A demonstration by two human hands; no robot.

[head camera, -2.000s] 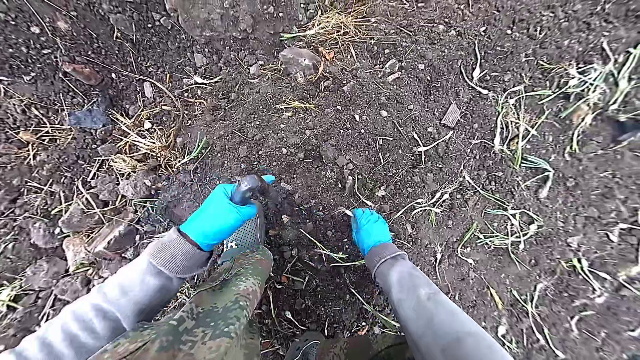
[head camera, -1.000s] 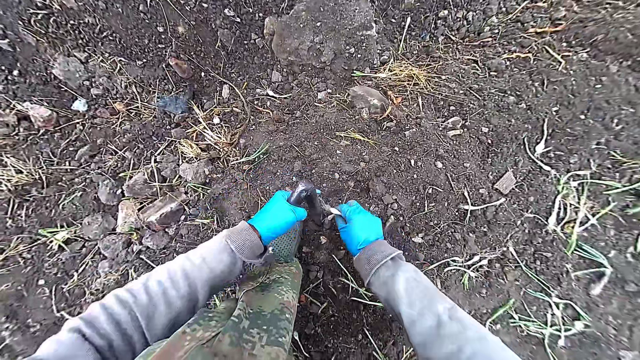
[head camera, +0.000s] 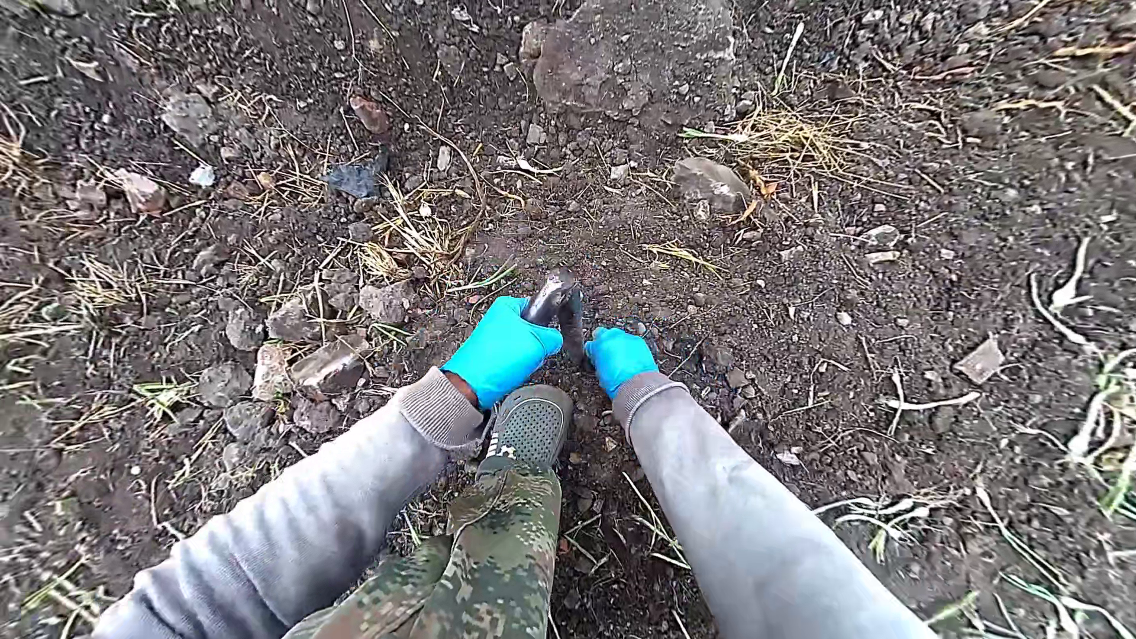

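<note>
My left hand (head camera: pixel 504 350), in a blue glove, is closed around the handle of a dark metal hand tool (head camera: pixel 552 296) whose exact kind I cannot tell. The tool's flat part points down toward the soil between my hands. My right hand (head camera: pixel 619 357), gloved in the same blue, is bent close against the right side of that flat part; whether it holds something is hidden. Under my left wrist is a grey perforated shoe (head camera: pixel 531 428) on the dark soil.
Grey and reddish stones (head camera: pixel 330 366) lie left of my hands, near dry straw (head camera: pixel 422 235). A big flat rock (head camera: pixel 635 58) and a smaller stone (head camera: pixel 712 184) sit ahead. Uprooted plants with pale bulbs (head camera: pixel 1105 417) are strewn at the right.
Two seconds ago my hands were apart, the right one holding a small pale thing near the soil. They have since come together at the tool. The view has shifted somewhat.
</note>
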